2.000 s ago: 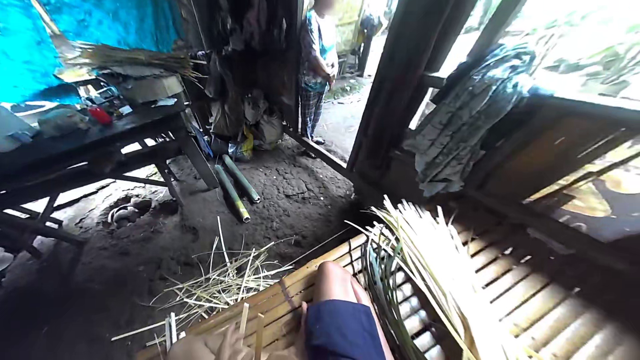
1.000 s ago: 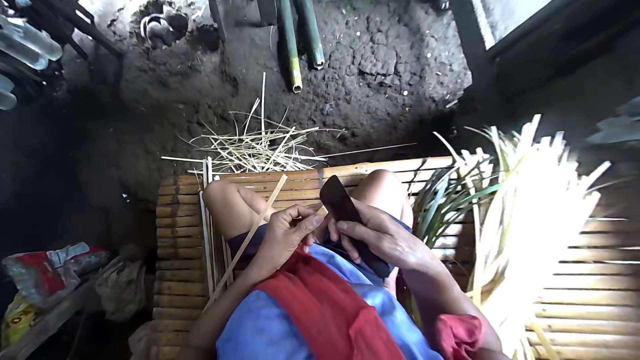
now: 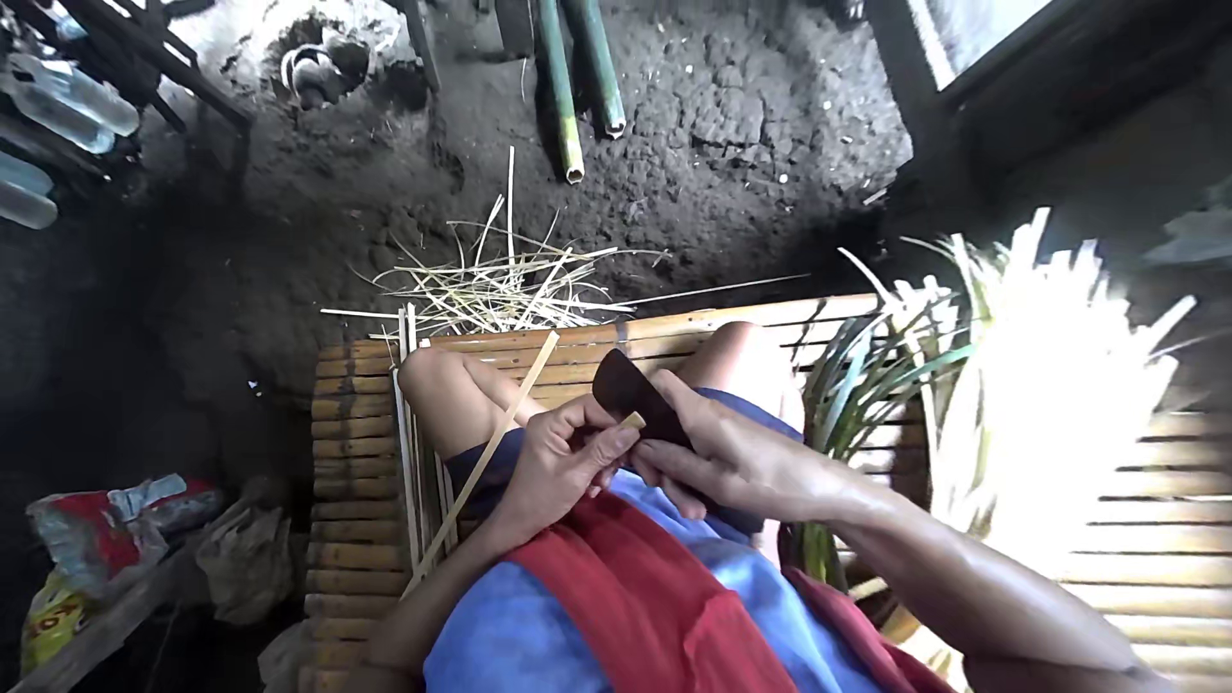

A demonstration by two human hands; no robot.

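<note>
Over my lap, my left hand (image 3: 573,457) pinches a thin pale bamboo strip (image 3: 632,422) between thumb and forefinger. My right hand (image 3: 717,448) grips a dark, broad-bladed knife (image 3: 635,397), its blade angled up and left close to the strip's end. Its handle is mostly hidden by my fingers. A longer pale strip (image 3: 489,448) slants past my left hand and over my left thigh. Several more strips (image 3: 409,462) lie beside my left leg. To the right of my right knee are green leaf strips (image 3: 847,385) and a large bundle of pale split strips (image 3: 1039,404), brightly lit.
I sit on a bamboo slat bench (image 3: 356,500). Thin shavings (image 3: 520,289) lie in a heap beyond its front edge. Two green bamboo poles (image 3: 563,115) rest on the dirt floor. Plastic bottles (image 3: 72,101) are at upper left, plastic bags (image 3: 96,539) at lower left.
Two seconds ago the view looked out toward a doorway and table; it has since tipped down to my lap. Since one second ago, both hands have stayed over my lap with the knife and strip.
</note>
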